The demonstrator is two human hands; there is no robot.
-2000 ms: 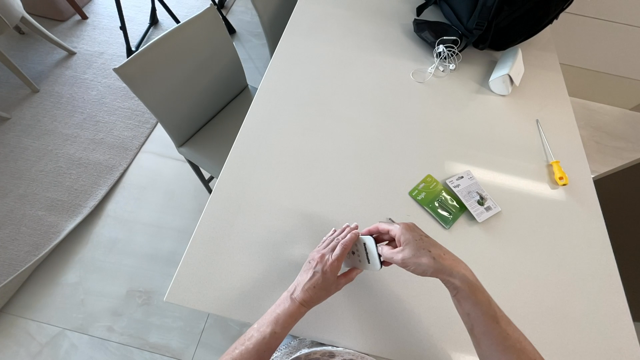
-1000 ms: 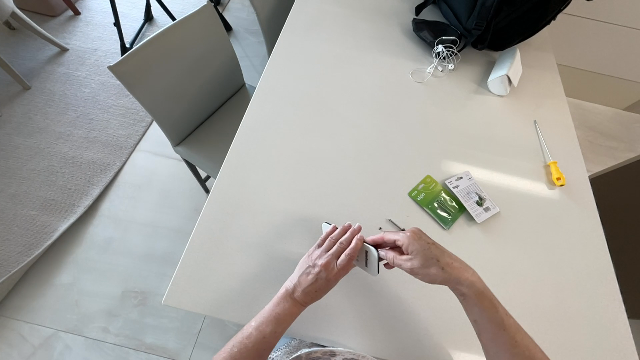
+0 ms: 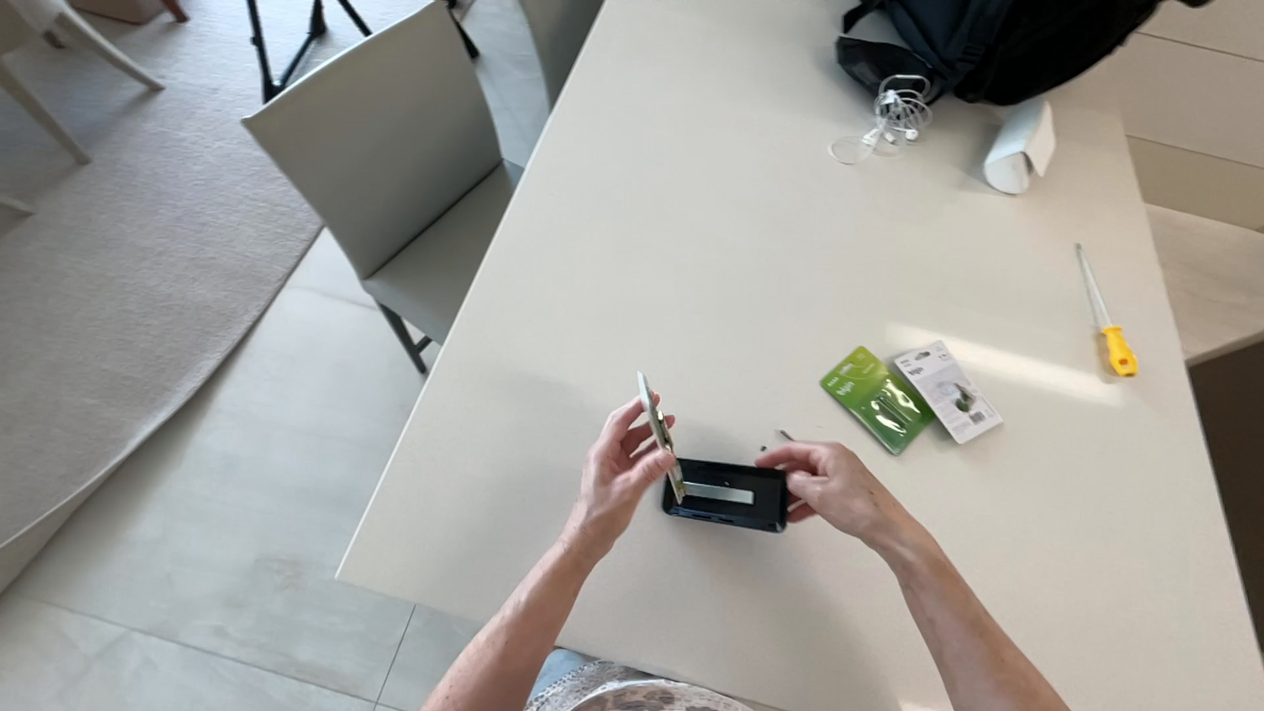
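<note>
A black plastic housing [image 3: 726, 494] with a pale strip inside lies on the table, its inside facing up. My left hand [image 3: 619, 474] holds a thin white cover [image 3: 660, 434] on edge at the housing's left end. The fingers of my right hand [image 3: 825, 484] grip the right end of the housing. A small dark tool [image 3: 786, 434], partly seen, and a tiny dark piece [image 3: 763, 449] lie just above the right fingers. Two blister cards, one green [image 3: 877, 399] and one white [image 3: 950, 392], overlap slightly beyond my right hand.
A screwdriver with a yellow handle [image 3: 1119, 352] lies near the right edge of the table [image 3: 711, 247]. Toward the far end are coiled white earphones [image 3: 899, 114], a white case [image 3: 1020, 148] and a black backpack [image 3: 997, 44]. A grey chair [image 3: 395, 148] stands at the left side.
The white cover, earlier against the dark part between my hands, now stands apart from it in my left hand. The inside of the black housing has come into view.
</note>
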